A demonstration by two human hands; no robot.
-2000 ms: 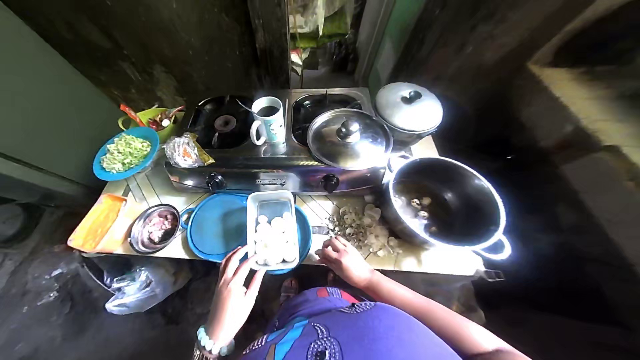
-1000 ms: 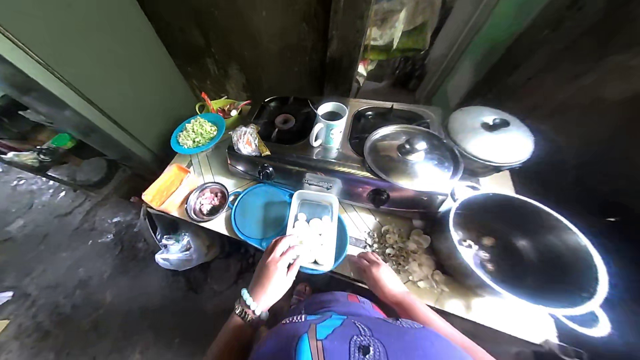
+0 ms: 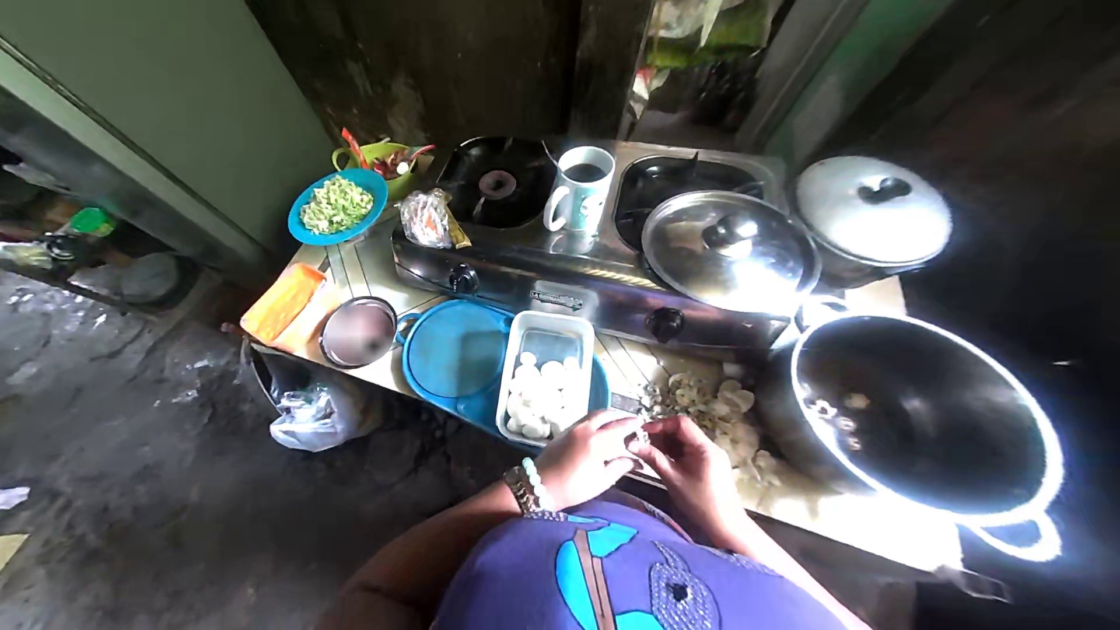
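My left hand [image 3: 591,462], with a bead bracelet and a watch at the wrist, meets my right hand [image 3: 691,464] near the counter's front edge. Between their fingertips is a small pale piece, too small to name; which hand grips it is hard to tell. Just left of them, a white rectangular plastic container [image 3: 549,328] holds several small white rounded pieces, perhaps peeled eggs. It rests on blue plastic lids or trays [image 3: 459,350]. Beyond my right hand lies a heap of pale shells or peelings [image 3: 700,407]. A knife blade [image 3: 625,402] seems to show beside the heap.
A large pot [image 3: 919,420] stands at right, a lidded pot [image 3: 875,214] behind it. The two-burner gas stove [image 3: 595,289] bears a mug [image 3: 582,192] and a glass lid [image 3: 731,249]. At left are a blue plate of chopped vegetables [image 3: 337,207], an orange tray [image 3: 284,306] and a metal bowl [image 3: 359,332].
My left hand has left the white container's side and come to my right hand; their fingertips now meet around something small. The view has shifted.
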